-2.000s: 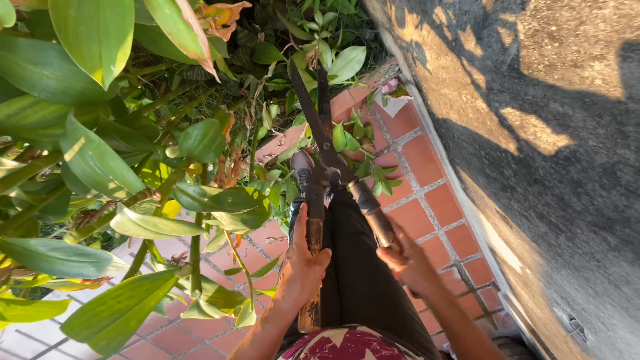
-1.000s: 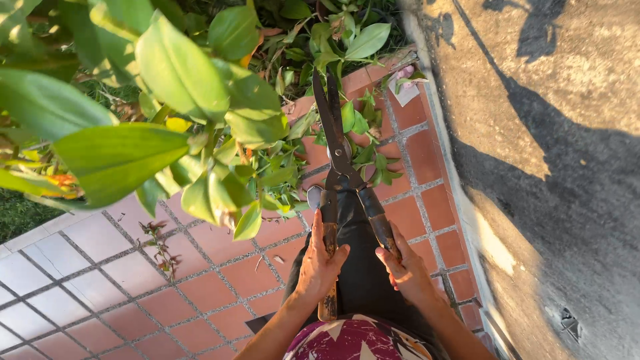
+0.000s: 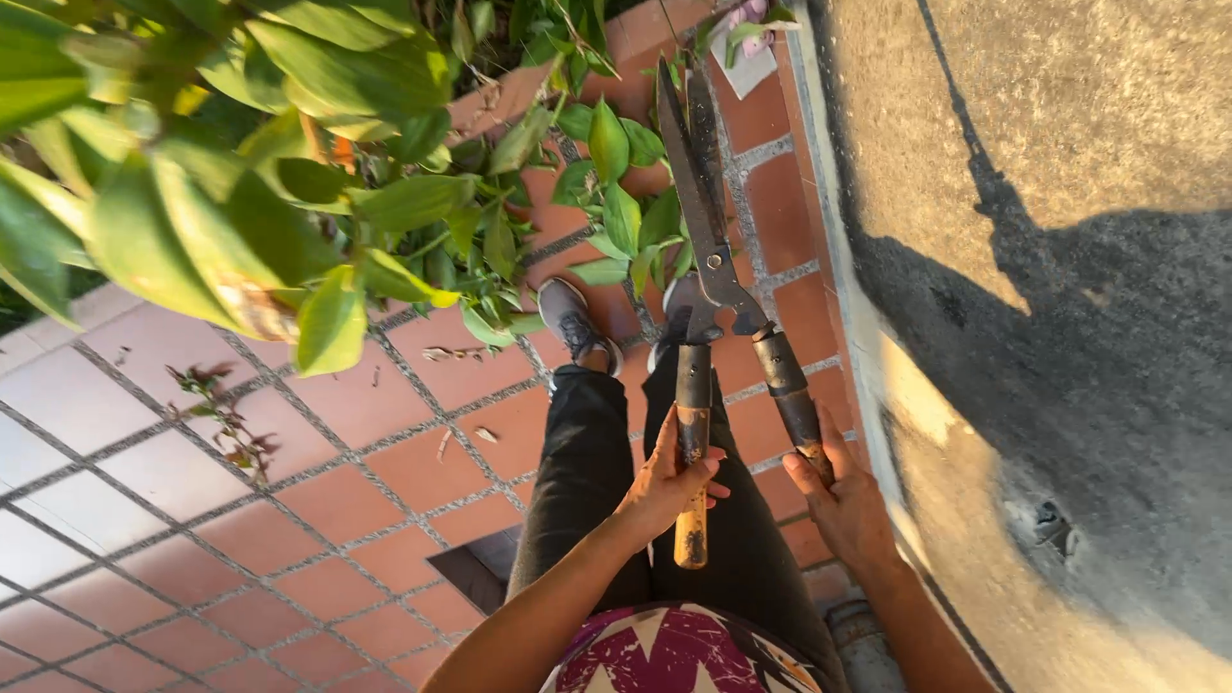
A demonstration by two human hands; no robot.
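My left hand (image 3: 674,479) grips the left wooden handle of long-bladed hedge shears (image 3: 714,261). Around the other handle, near its lower end, my right hand (image 3: 839,486) is closed. The rusty dark blades point up the view, slightly apart at their tips, and nothing is seen between them. Just left of the blades lie green leafy cuttings (image 3: 621,217) on the tiles. A broad-leaved plant (image 3: 356,192) fills the upper left. Below the shears are my legs and grey shoes (image 3: 577,322).
A rough concrete wall (image 3: 1049,289) runs along the right. Terracotta tiles (image 3: 327,500) cover the floor, with a small wilted sprig (image 3: 236,423) at the left. A white paper-like piece (image 3: 743,63) lies near the top. A grey pipe (image 3: 861,640) stands beside my right forearm.
The view has shifted away from the plant, showing more floor. The shears have moved off the foliage, and their blades, wide apart two seconds before, are closer together. Both hands keep hold of the handles.
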